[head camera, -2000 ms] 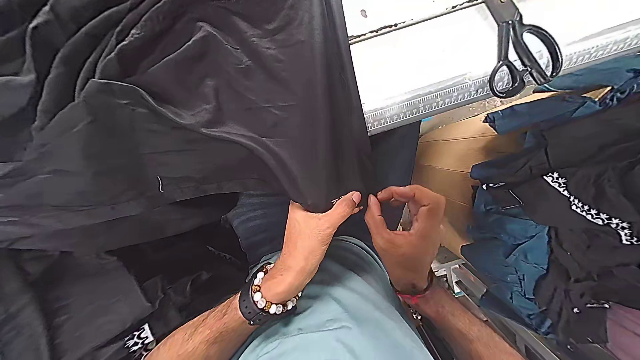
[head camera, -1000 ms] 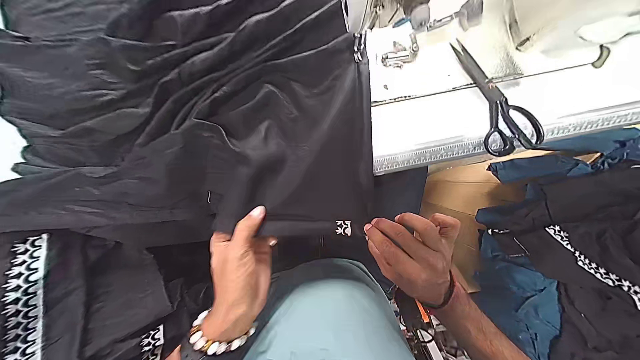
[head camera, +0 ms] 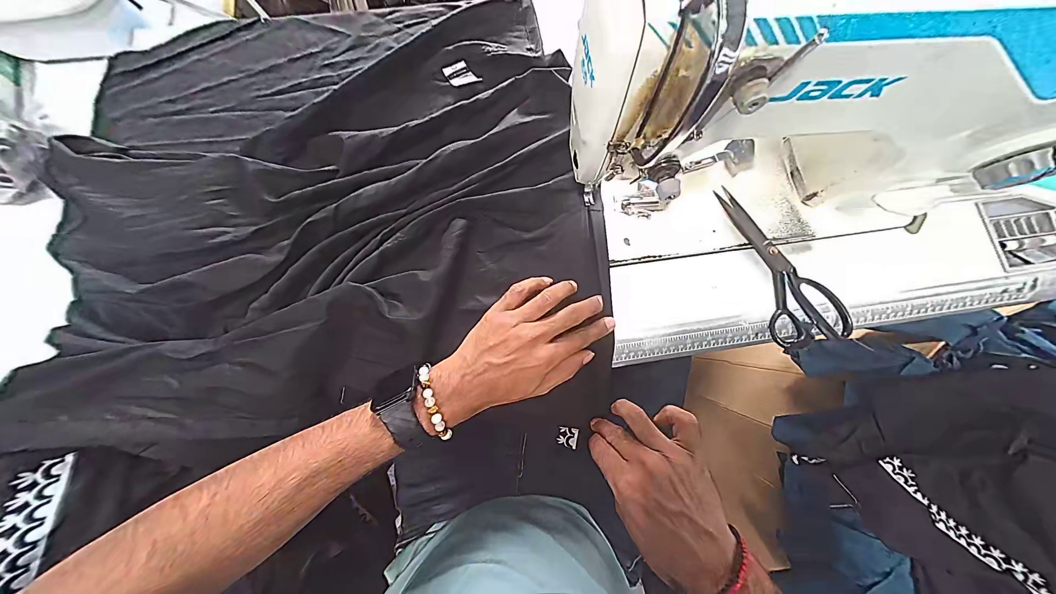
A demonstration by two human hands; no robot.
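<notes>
A wide black fabric garment (head camera: 330, 247) spreads over the left of the sewing table and hangs toward my lap. Its right edge runs up to the presser foot (head camera: 590, 196) of a white and blue Jack sewing machine (head camera: 825, 91). My left hand (head camera: 528, 346) lies flat on the cloth near that edge, palm down, fingers apart. Lower down, my right hand (head camera: 660, 470) has its thumb and forefinger at the garment's edge, beside a small white embroidered motif (head camera: 568, 437); the fingertips appear to pinch the edge. A white label (head camera: 460, 73) shows on the cloth near the top.
Black-handled scissors (head camera: 792, 289) lie on the machine bed, handles over the ruler strip (head camera: 709, 339) at its front edge. Cardboard (head camera: 742, 412) is below. Black cloth with white embroidery (head camera: 916, 487) and blue fabric (head camera: 866, 544) are piled at the right.
My left hand has moved from the lower hem up onto the cloth beside its right edge. My right hand stays at the edge. The view has shifted to show more of the machine.
</notes>
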